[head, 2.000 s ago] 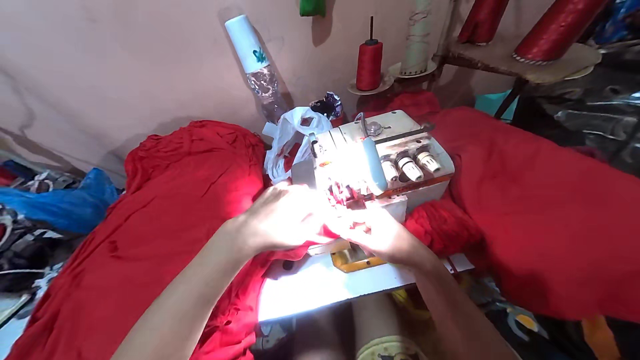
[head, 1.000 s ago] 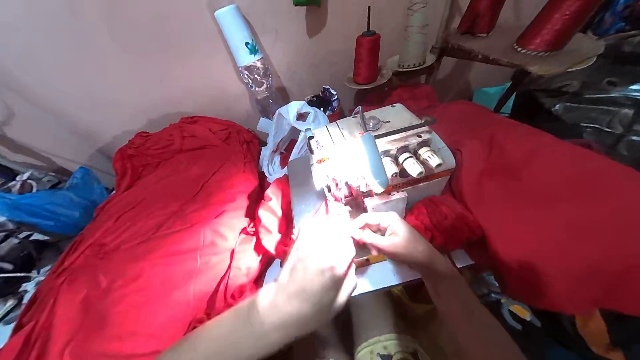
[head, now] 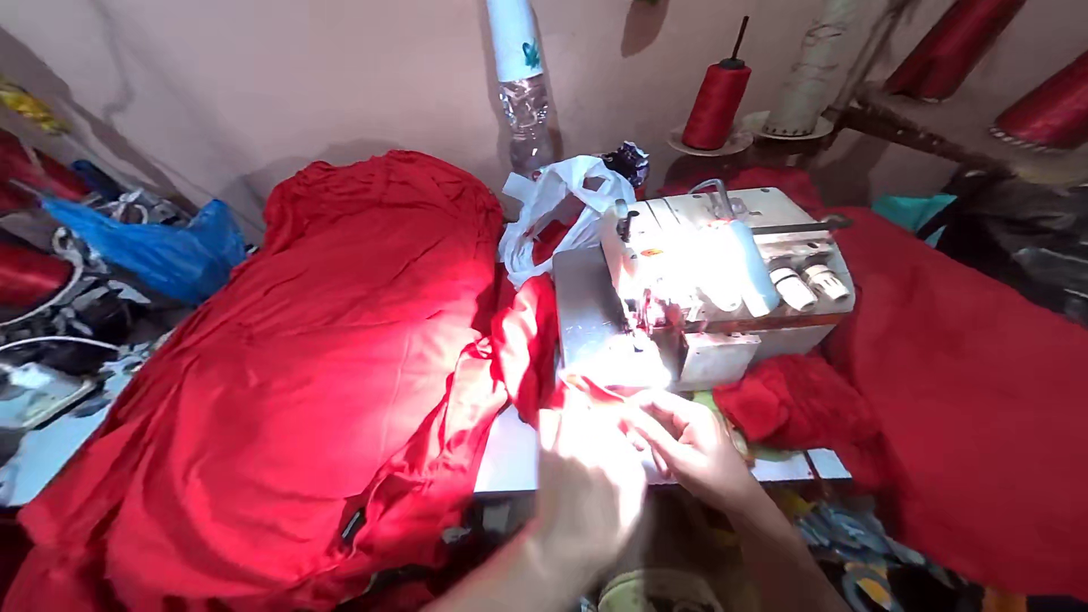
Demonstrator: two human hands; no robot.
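Just in front of an overlock sewing machine point(head: 722, 263), my left hand point(head: 591, 467) and my right hand point(head: 693, 442) are close together. Both pinch a strip of red fabric point(head: 595, 389) at the near edge of the machine's lit metal plate. Glare washes out my left hand's fingers. The strip lies below the needle area, and whether it touches the presser foot is hidden by the glare. A large heap of red cloth point(head: 314, 340) lies to the left, with a bunched part running up to the machine.
A white plastic bag point(head: 561, 212) and an upturned plastic bottle point(head: 525, 119) are behind the machine. A red thread cone point(head: 716, 106) stands behind it on the right. More red cloth point(head: 977, 391) spreads at right. A blue bag point(head: 161, 246) lies at far left.
Two seconds ago both hands were up by the needle area; now they are nearer the table's front edge, holding the red fabric. The view has shifted left.
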